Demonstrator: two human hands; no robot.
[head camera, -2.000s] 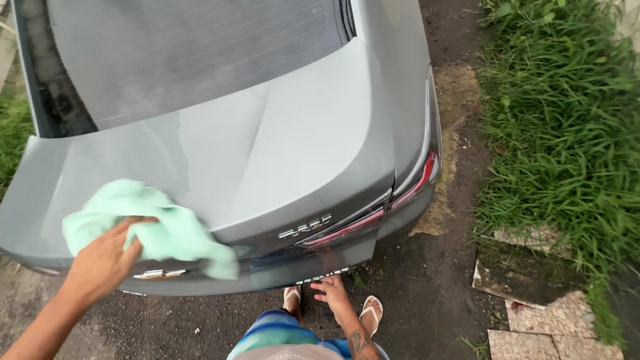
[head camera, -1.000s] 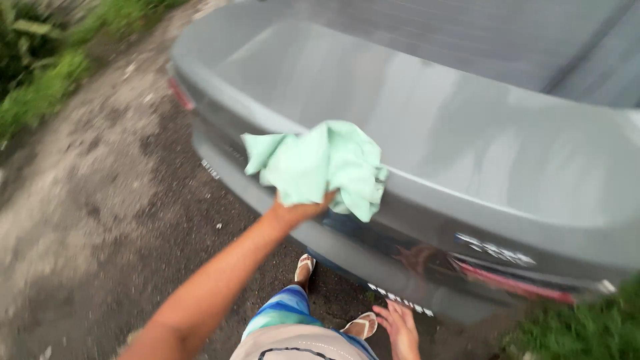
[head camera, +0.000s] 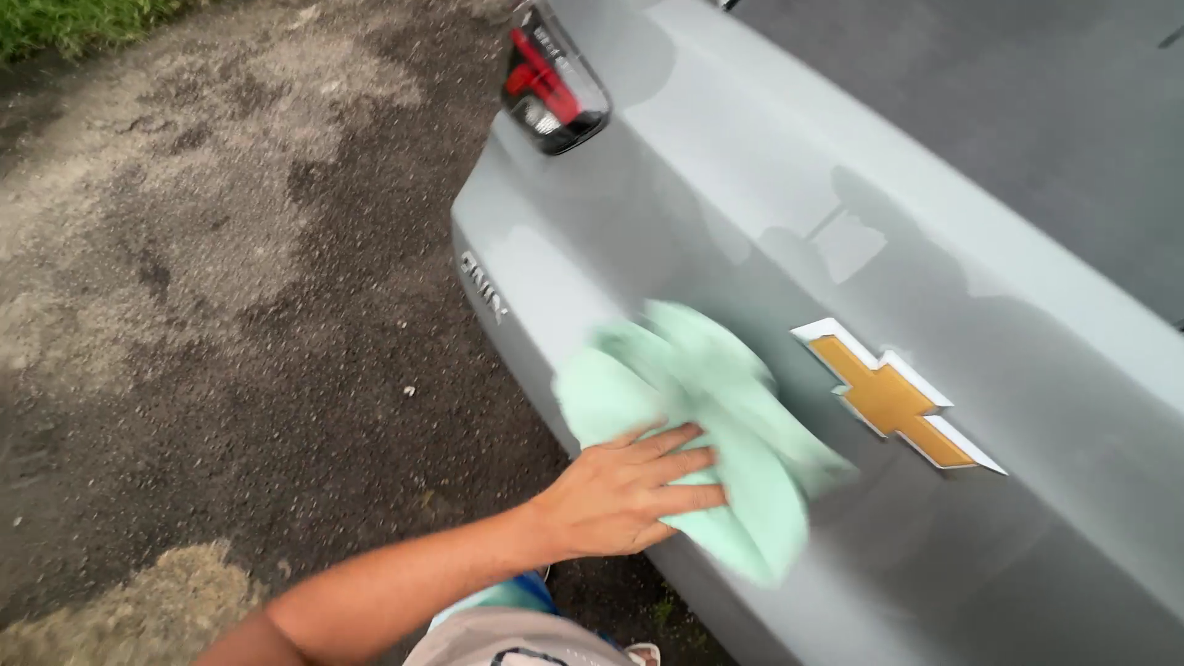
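My left hand (head camera: 634, 490) reaches in from the bottom and presses a crumpled mint-green cloth (head camera: 731, 453) to the rear of a grey car (head camera: 638, 231). The cloth is blurred, and its far edge stands up in folds. Just right of it is the gold Chevrolet bowtie emblem (head camera: 893, 398) with a silver rim. A red and black tail light (head camera: 555, 83) sits at the car's corner, above chrome lettering (head camera: 483, 287). My right hand is not in view.
Dark, rough asphalt (head camera: 370, 388) with paler worn patches lies left of the car. Grass (head camera: 83, 23) grows at the upper left. A sandaled foot (head camera: 645, 653) shows at the bottom, below the car's lower edge. The dark rear window (head camera: 1045, 92) is at the upper right.
The view has swung toward the tail light and come closer to the car. My left hand still holds the cloth, now against the panel beside the emblem. My right hand has left the view.
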